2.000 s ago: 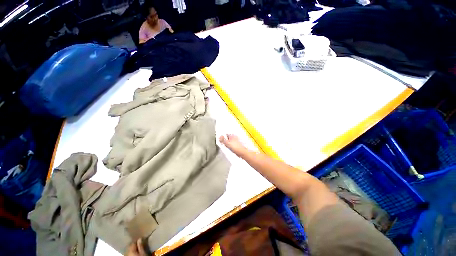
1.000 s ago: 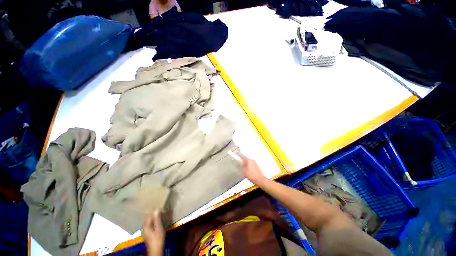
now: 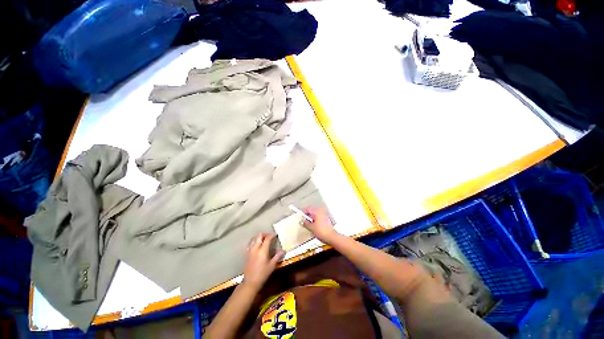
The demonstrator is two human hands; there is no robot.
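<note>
A beige jacket body (image 3: 205, 145) lies spread and creased on the left half of the white table, its near edge toward me. A tan card template (image 3: 289, 230) lies flat on the cloth near that edge. My left hand (image 3: 261, 258) rests on the cloth at the card's left edge, fingers apart; whether a fingertip presses the card is unclear. My right hand (image 3: 320, 225) grips a thin white marking pen (image 3: 299, 212) over the card's upper right part.
A darker beige jacket (image 3: 79, 225) with cuff buttons lies at the left edge. A blue wrapped bundle (image 3: 109, 43) and dark garments (image 3: 255, 30) lie at the far side. A white basket (image 3: 440, 68) stands beyond the yellow tape. Blue crates (image 3: 500, 238) stand at the right.
My left hand has carried the card right along the near edge, and the card now lies by the right hand. The right hand with the pen has come down to it.
</note>
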